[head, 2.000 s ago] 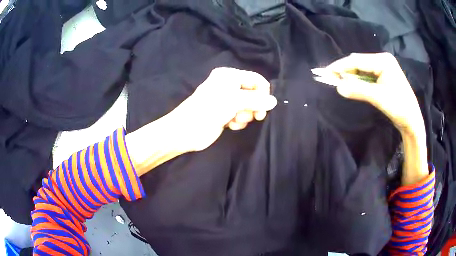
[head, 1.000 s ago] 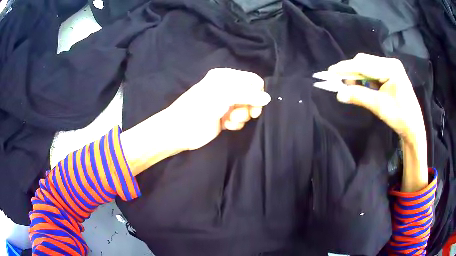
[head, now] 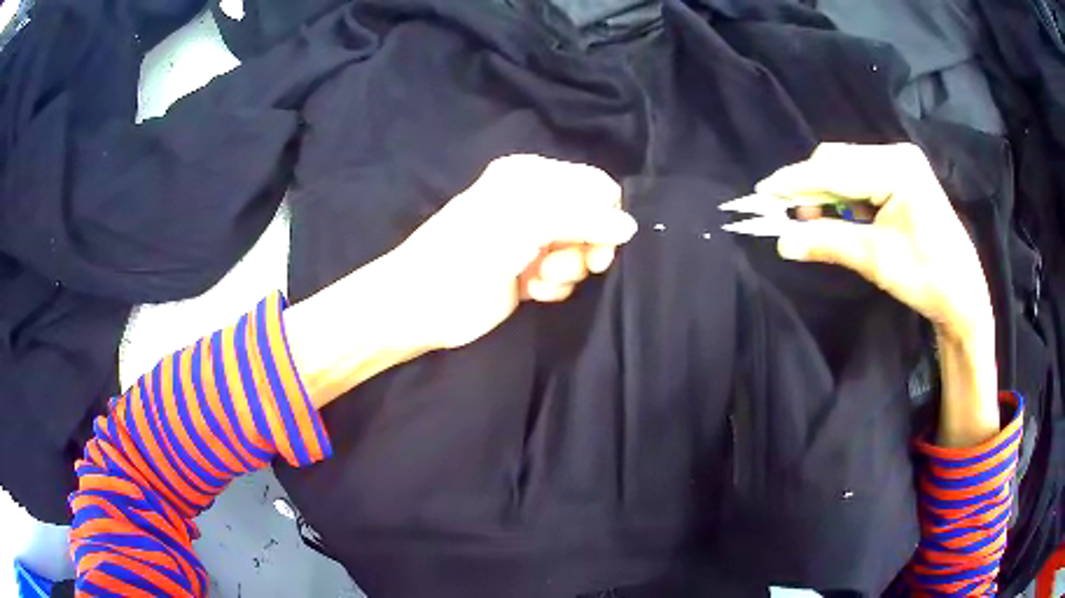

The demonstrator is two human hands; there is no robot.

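A black garment [head: 677,386] is spread nearest me, with long folds down its middle. My left hand [head: 549,234] is closed on a pinch of the garment near its centre; what exactly is between its fingers is hidden. My right hand [head: 864,222] holds thread snips [head: 753,216], their two pale blades apart and pointing left, over the cloth. Two tiny white bits [head: 660,227] lie on the garment between my left fingertips and the blades. The snips' handle is mostly hidden in my right hand.
More dark cloth [head: 140,175] is heaped at the left, with white table surface [head: 187,70] showing between. Grey cloth [head: 952,82] lies at the back right. Grey floor with dark scraps [head: 251,549] shows low left. A blue object [head: 33,581] and a red edge [head: 1053,575] show at the bottom corners.
My right hand has moved slightly down and the snips' blades are now lower and nearer the white bits. My left hand first shifted slightly left with the cloth and has since barely moved.
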